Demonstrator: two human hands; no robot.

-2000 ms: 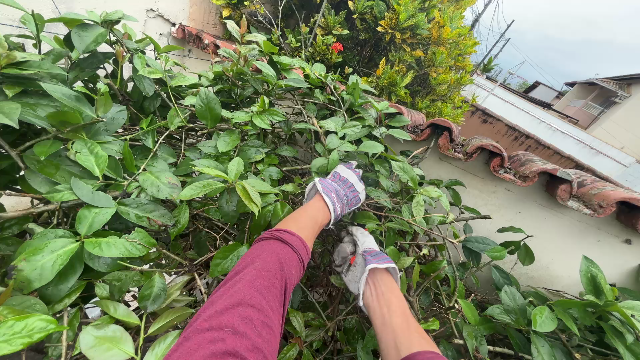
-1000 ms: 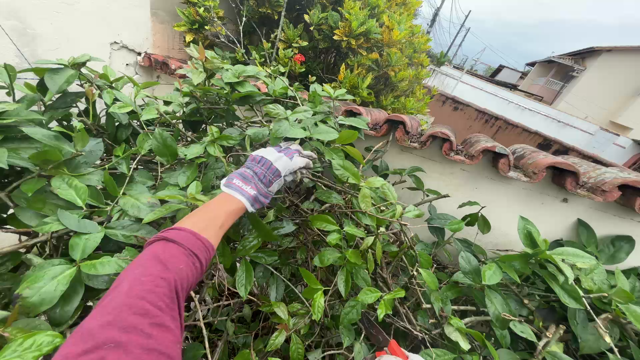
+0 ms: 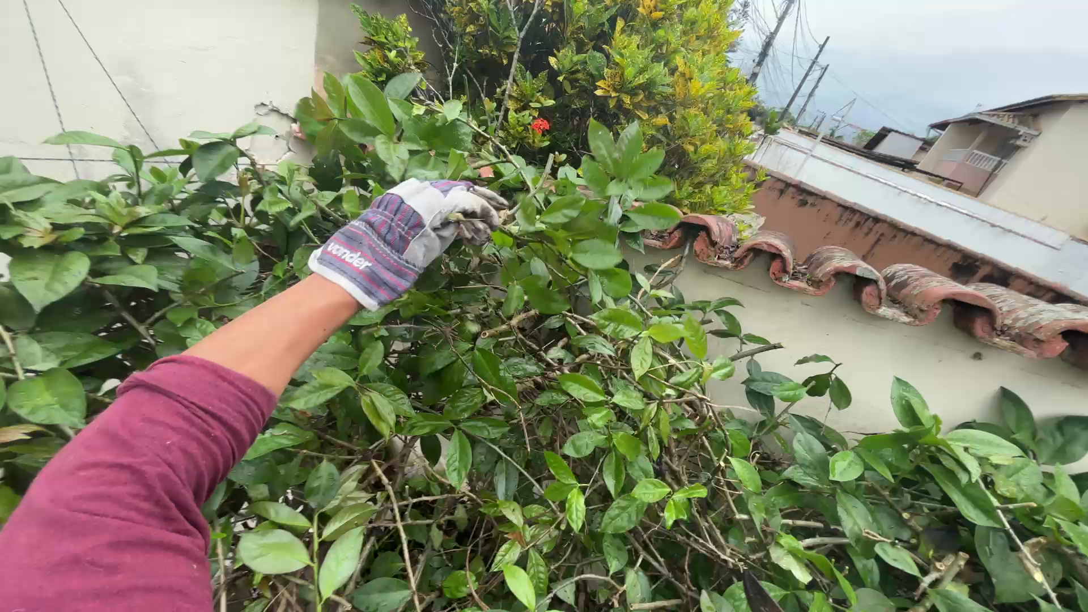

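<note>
My left hand [image 3: 416, 234], in a striped work glove with a pale leather palm, is raised at the upper middle of the view. Its fingers are closed on a leafy branch [image 3: 544, 208] whose leaves spread to the right of the glove. Below and around it grows a dense green shrub [image 3: 510, 399] with many thin, tangled stems. A cut stem end [image 3: 756, 350] points right, in front of the wall. My right hand is out of view. A dark pointed thing [image 3: 759, 592] shows at the bottom edge; what it is I cannot tell.
Behind the shrub stands a pale wall [image 3: 782, 336] topped with curved clay roof tiles [image 3: 909, 293]. A yellow-green croton bush [image 3: 646, 93] with a red flower [image 3: 540, 125] nearby rises behind. Cracked plaster wall [image 3: 170, 68] is at upper left. Cut branches [image 3: 943, 574] lie lower right.
My left hand has moved up, now with a leafy branch in its grasp. My right hand, beside the left two seconds ago, has gone down out of view.
</note>
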